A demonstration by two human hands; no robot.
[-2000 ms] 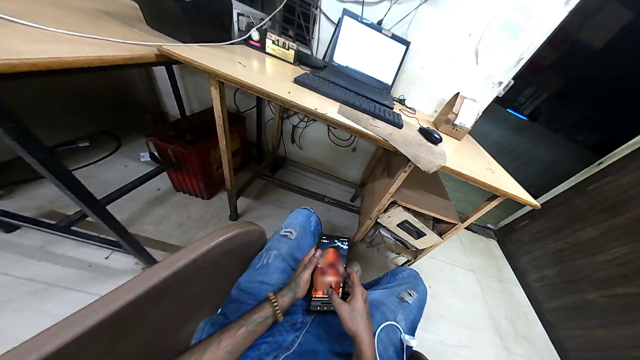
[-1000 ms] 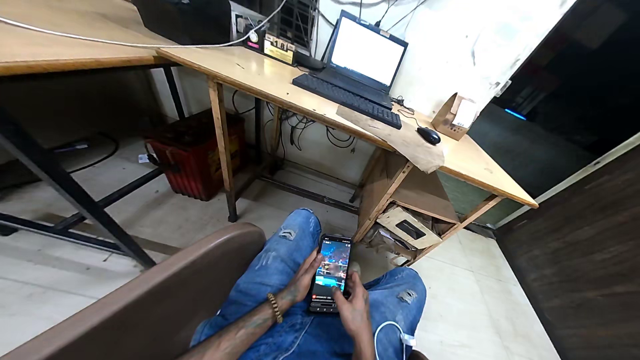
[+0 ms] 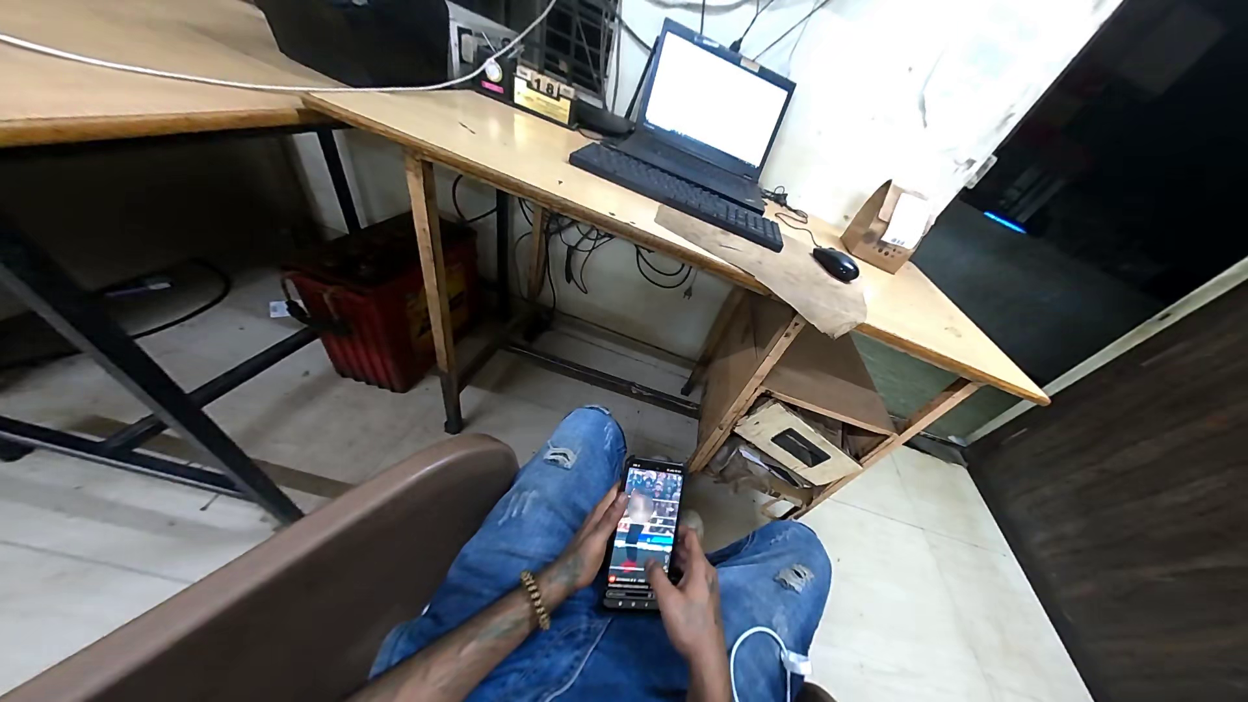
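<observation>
A smartphone (image 3: 644, 531) with a lit screen lies upright between my hands, above my lap in torn blue jeans (image 3: 546, 497). My left hand (image 3: 588, 546), with a beaded bracelet (image 3: 535, 600) at the wrist, grips the phone's left edge. Along the lower right edge is my right hand (image 3: 687, 590), its thumb over the lower part of the screen and its other fingers partly hidden behind the phone. A white cable (image 3: 738, 643) loops over my right thigh.
Ahead is a wooden desk (image 3: 487, 146) with an open laptop (image 3: 717, 102), a black keyboard (image 3: 673, 195), a mouse (image 3: 836, 263) and a cardboard holder (image 3: 877, 229). Beneath it stands a red battery (image 3: 375, 322). A brown chair arm (image 3: 390, 526) rises at my left.
The picture on the phone screen has changed. Both hands stay at the phone, with the right thumb over the lower screen.
</observation>
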